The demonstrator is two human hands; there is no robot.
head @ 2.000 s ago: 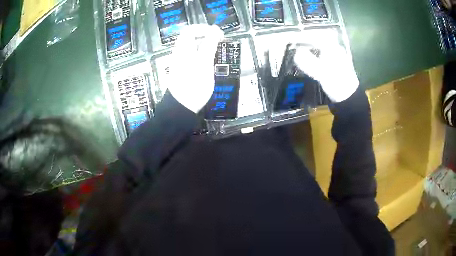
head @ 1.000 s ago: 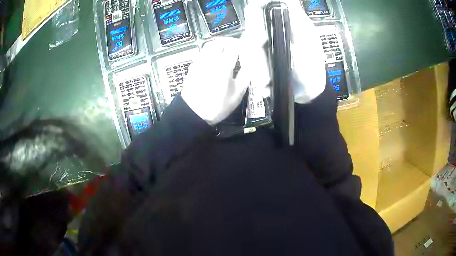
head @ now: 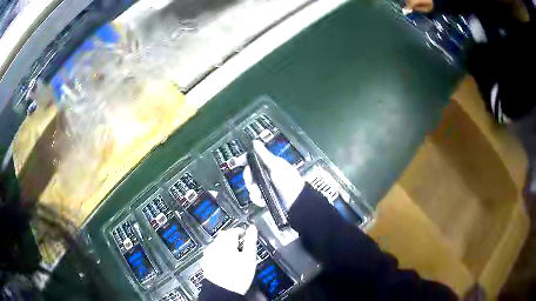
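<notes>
A clear blister tray (head: 315, 150) lies slanted on the green bench with keypad phones (head: 205, 213) in most visible pockets, screens blue. My right hand (head: 283, 176), in a glaring white glove, is over the tray's right half and grips one phone (head: 269, 191) turned edge-on, a thin black bar. My left hand (head: 229, 258), also white-gloved, is lower, over the near row. A small dark spot shows at its fingers; whether it holds anything is unclear. A pocket beside the held phone shows a pale label (head: 281, 230). My sleeves and hands hide part of the near row.
An open brown carton (head: 464, 194) stands at the right, below the bench edge. Brown cardboard (head: 141, 138) with loose clear plastic (head: 111, 88) lies along the back left, by a pale shelf (head: 217, 35). Another person's hand (head: 419, 6) and dark sleeve are at the top right.
The view has swung, so the tray now appears slanted and lower, with the shelf in sight. My right hand took up a phone and still holds it edge-on; my hands are now farther apart.
</notes>
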